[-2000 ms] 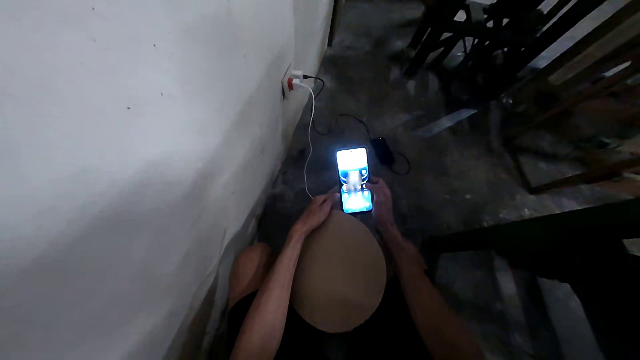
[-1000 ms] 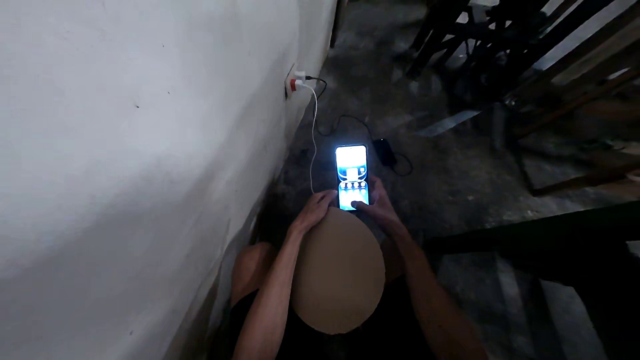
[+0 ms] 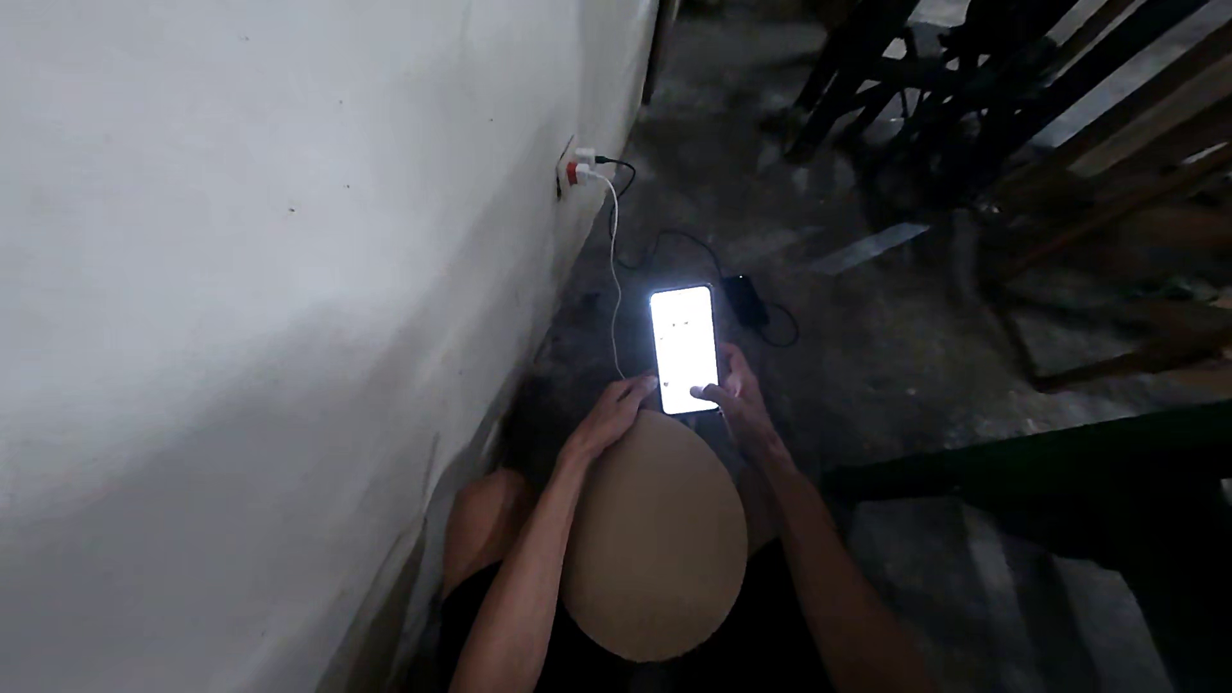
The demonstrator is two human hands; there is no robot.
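Observation:
A smartphone (image 3: 684,348) with a bright, mostly white screen is held upright between both hands. My left hand (image 3: 612,412) grips its lower left edge. My right hand (image 3: 743,397) holds the lower right side, its thumb over the bottom of the screen. A white charging cable (image 3: 615,279) runs from the wall outlet down to near my left hand; where it ends is hidden. Below the phone, a tan oval cap or panel (image 3: 654,539) covers the middle of the view between my forearms; its exact kind is unclear.
On the left stands a white wall (image 3: 241,289) with an outlet holding a red adapter and white plugs (image 3: 580,171). A black device (image 3: 744,302) with a black cable lies on the dark floor. Dark frames (image 3: 914,87) stand upper right, a green beam (image 3: 1039,452) at right.
The phone's screen has turned from a blue, coloured picture to mostly white. My right thumb has come over the lower screen since the earliest frame. Both hands stay at the phone.

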